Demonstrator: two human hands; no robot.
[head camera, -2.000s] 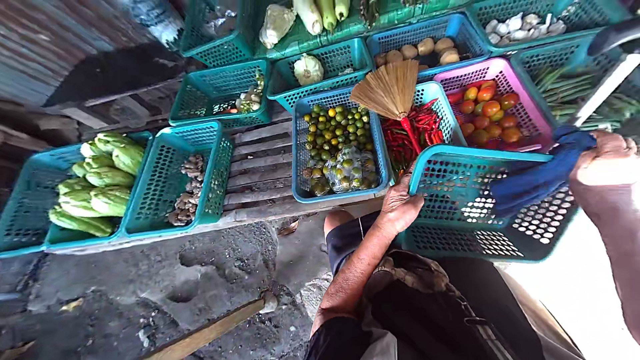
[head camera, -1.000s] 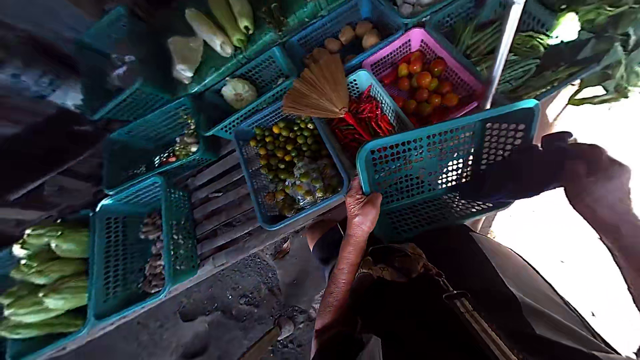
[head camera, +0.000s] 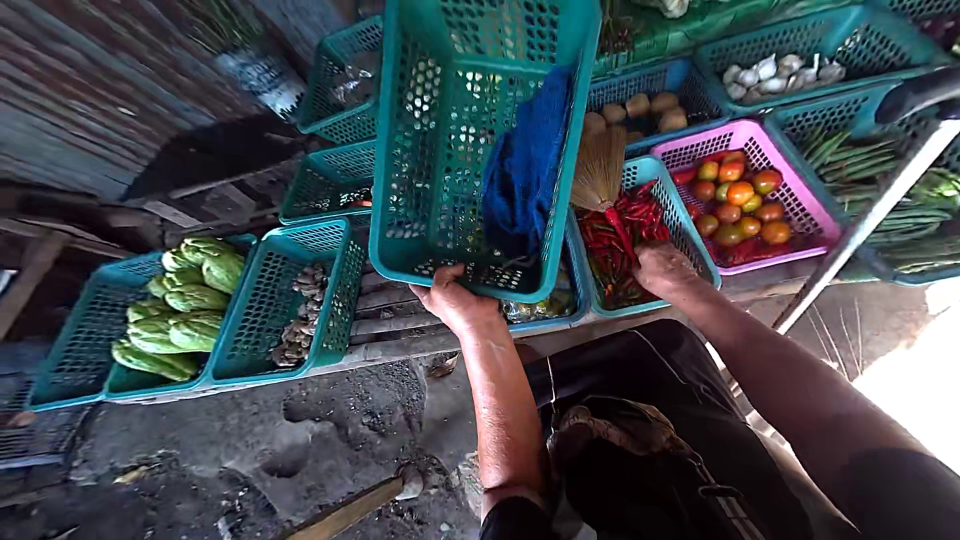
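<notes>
My left hand (head camera: 461, 300) grips the near rim of a teal perforated plastic basket (head camera: 454, 157), held tilted above the slatted bench. A blue cloth (head camera: 529, 161) lies inside it, against its right wall. My right hand (head camera: 664, 270) reaches into a basket of red chili peppers (head camera: 645, 214), its fingers among the peppers by the red handle of a small straw whisk broom (head camera: 600, 169). Whether the fingers hold the handle or peppers cannot be told. The raised basket hides most of a blue basket (head camera: 574, 311) of small green fruit behind it.
A pink basket of tomatoes (head camera: 821, 240) stands right of the chilies, below a slanted metal pole (head camera: 870, 225). Behind are baskets of brown round produce (head camera: 637, 105) and garlic (head camera: 784, 75). To the left are chayotes (head camera: 191, 296) and ginger-like roots (head camera: 304, 315). A wooden handle (head camera: 349, 510) lies below.
My left hand has moved the teal basket left, from in front of the chilies and tomatoes. My right hand has let go of the blue cloth, which now lies in that basket, and moved to the chilies.
</notes>
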